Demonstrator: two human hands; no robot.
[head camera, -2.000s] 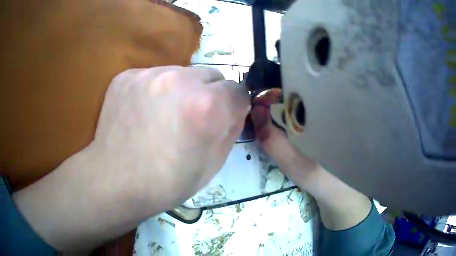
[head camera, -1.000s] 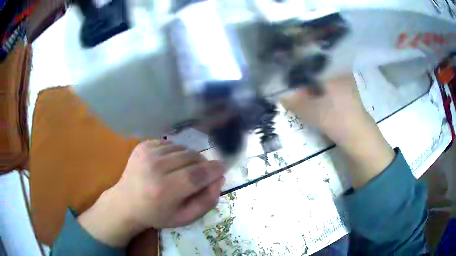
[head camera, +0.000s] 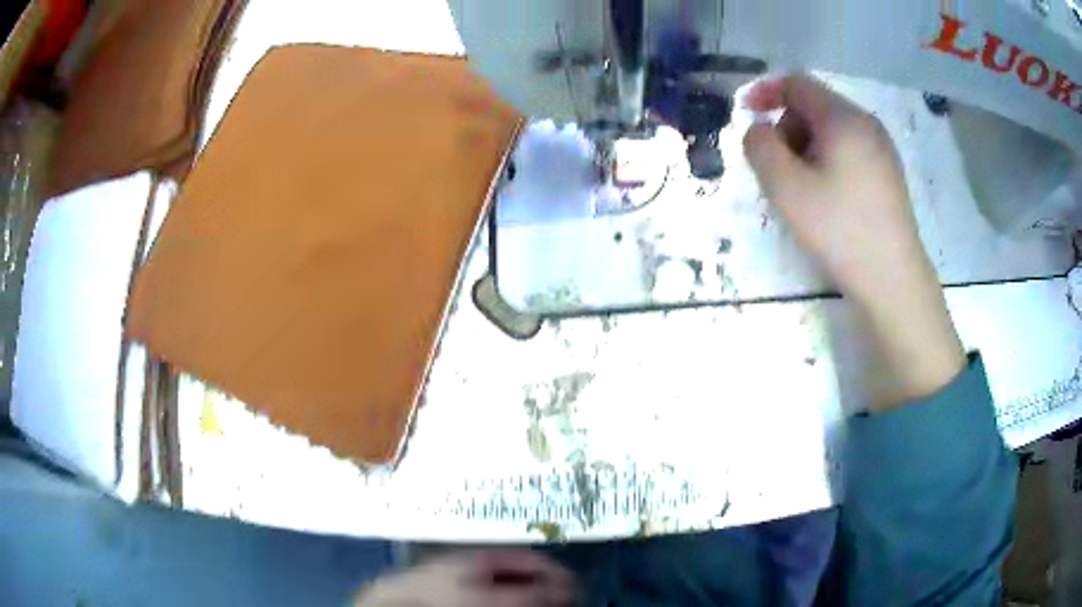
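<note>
A tan-brown leather panel (head camera: 314, 237) lies flat on the white table, left of the needle area. The pale sewing machine head (head camera: 819, 36) with red lettering spans the top. The needle and presser foot (head camera: 611, 131) stand above the shiny needle plate (head camera: 552, 172). My right hand (head camera: 831, 166) is raised just right of the needle area, thumb and index finger curled near each other beside dark machine parts; whether it holds a fine thread cannot be told. My left hand (head camera: 475, 581) is low at the bottom edge, below the table's front edge, partly cut off and blurred; its fingers are unclear.
Stacked brown and white panels (head camera: 83, 320) lie at the far left. The machine bed (head camera: 759, 261) has a dark seam and a rounded hinge cutout (head camera: 508, 311) at its left corner. A printed ruler (head camera: 593, 496) runs along the front edge.
My left hand has moved from beside the needle area down below the table edge. My right hand stays at the machine's right side. The view has shifted, showing the whole panel.
</note>
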